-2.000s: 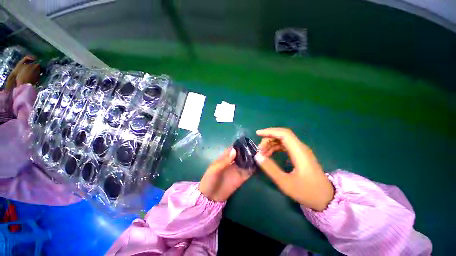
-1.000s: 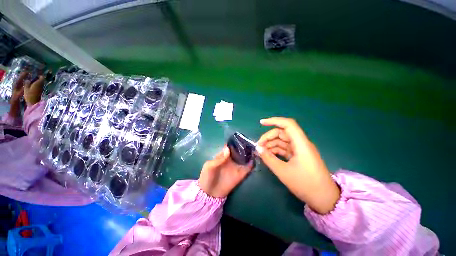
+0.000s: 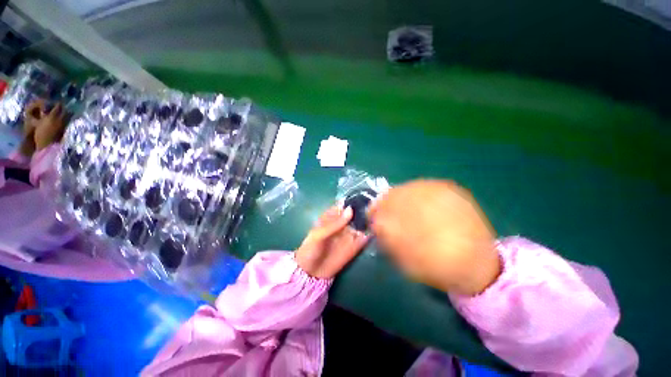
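Observation:
A round black case (image 3: pixel 360 208) is held above the green bench, with clear crinkled film (image 3: pixel 356 182) at its far side. My left hand (image 3: pixel 331 244) grips the case from the near left, thumb on its face. My right hand (image 3: pixel 435 230) is blurred at the right edge of the case; its fingers are bent toward it and partly hidden by the back of the hand, so I cannot tell if it grips the case or film.
A blister tray (image 3: pixel 168 259) with black discs lies left. A white card (image 3: pixel 286 150), small white papers (image 3: pixel 333 151) and loose clear film (image 3: pixel 279 199) lie beyond my hands. A bagged dark disc (image 3: pixel 410 44) lies at the far side. Another person's hands (image 3: pixel 45 127) are at far left, a blue stool (image 3: pixel 40 336) below.
My right hand has turned over, its back now toward the camera. The clear film now spreads wider at the far side of the case. The left hand still holds the case.

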